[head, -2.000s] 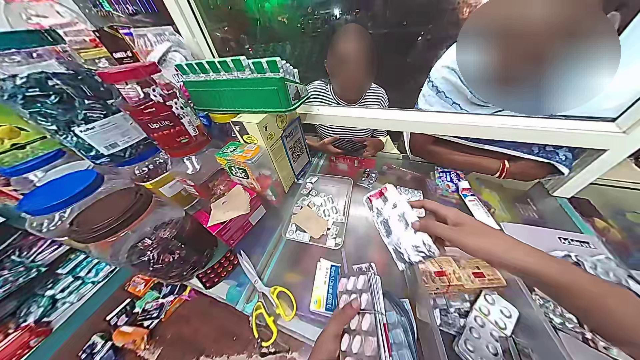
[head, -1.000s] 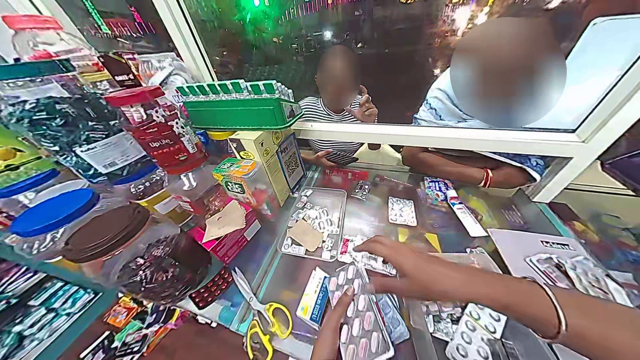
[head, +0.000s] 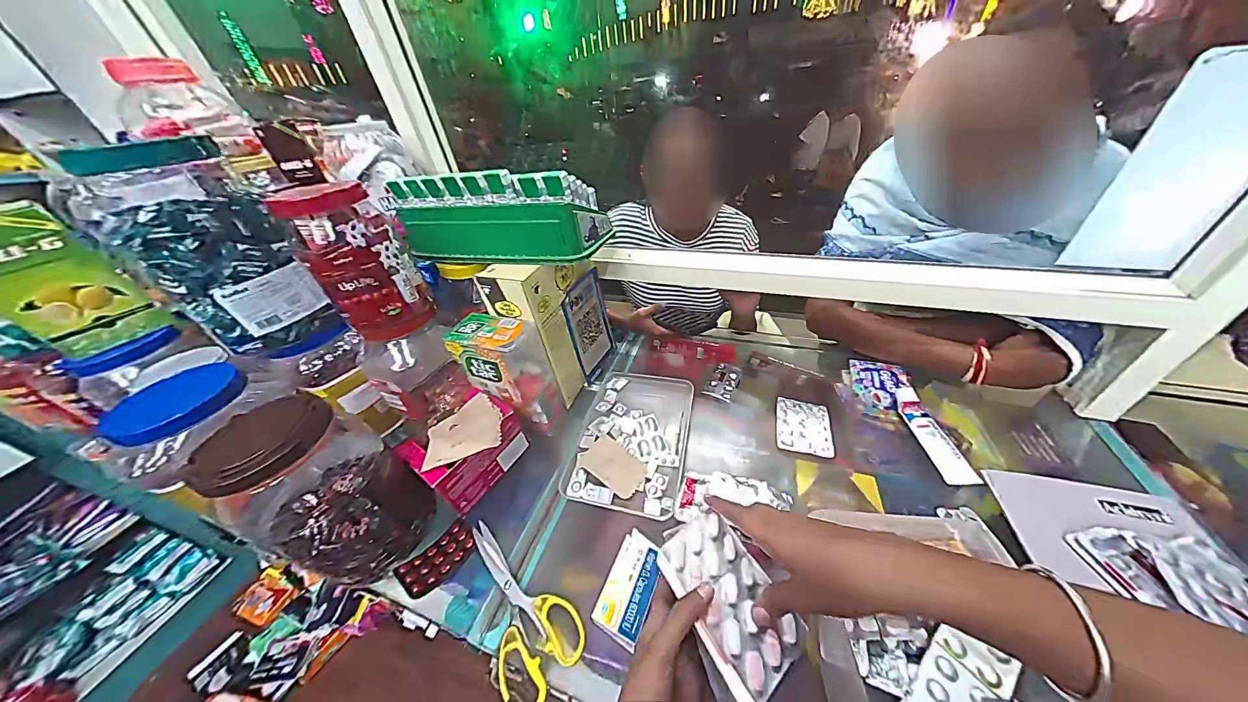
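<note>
A stack of blister packs of tablets is gripped by my left hand at the bottom middle. My right hand, with a bangle on its wrist, reaches over the stack, fingers at its upper part; whether it grips anything is unclear. Just beyond the fingertips lies a crumpled silver and red strip. To the left of my left hand are a blue, white and yellow medicine carton and scissors with yellow handles. A clear tray of small cut tablet pieces sits farther back, and a blister pack lies flat on the glass counter.
Lidded jars crowd the left side, beside a green rack and a Tic Tac box. A window frame crosses behind the counter; two people are beyond it, one with forearms on the counter. More blister packs lie at the right.
Two seconds ago my right hand held a silver blister pack out over the counter; it has since come back to the stack in my left hand. A blister pack now lies flat near the window.
</note>
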